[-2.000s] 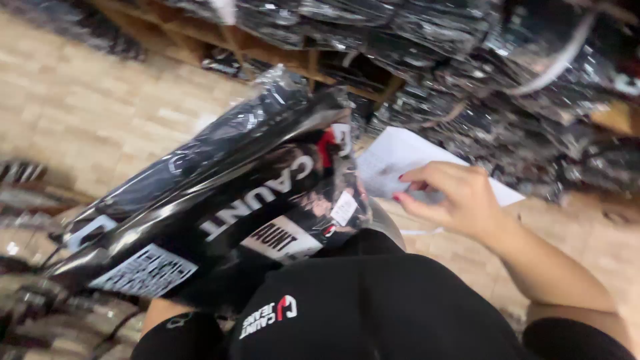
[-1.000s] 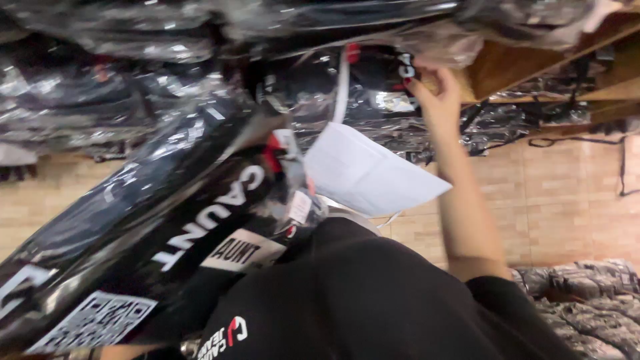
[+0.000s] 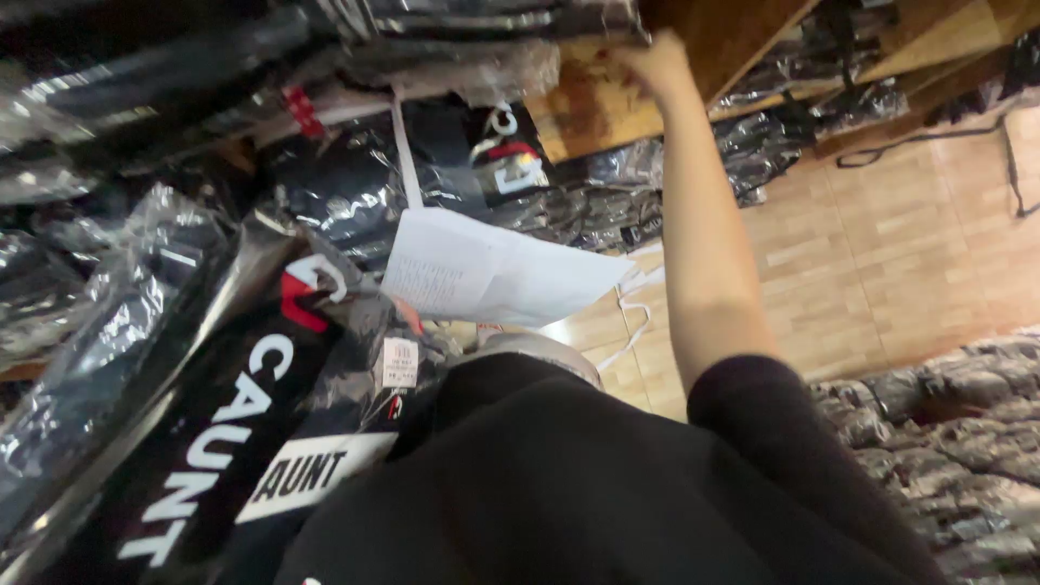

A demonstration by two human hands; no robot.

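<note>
Black garments in clear plastic bags (image 3: 219, 422), with large printed lettering, lie against my body on the left. A white printed paper sheet (image 3: 504, 268) lies at their upper end. Of my left hand (image 3: 409, 315) only a bit of finger shows at the paper's lower left edge; the bags and paper hide the rest. My right hand (image 3: 654, 69) is stretched up to a wooden shelf (image 3: 597, 122), beside the end of a stack of bagged dark garments (image 3: 455, 49). It is blurred, and its fingers are partly hard to make out.
More bagged garments (image 3: 341, 179) fill the shelf level below, with a white strap (image 3: 406, 150) hanging in front. Wooden shelving (image 3: 934, 61) runs on to the right. Black cords (image 3: 918, 142) trail over the tiled floor (image 3: 877, 244). Piled bagged goods (image 3: 967, 439) are at the lower right.
My right hand has gone from beside the paper up to the shelf. A second ago it was at a bagged item there; now it is by the bare wood and stack end. The view has swung.
</note>
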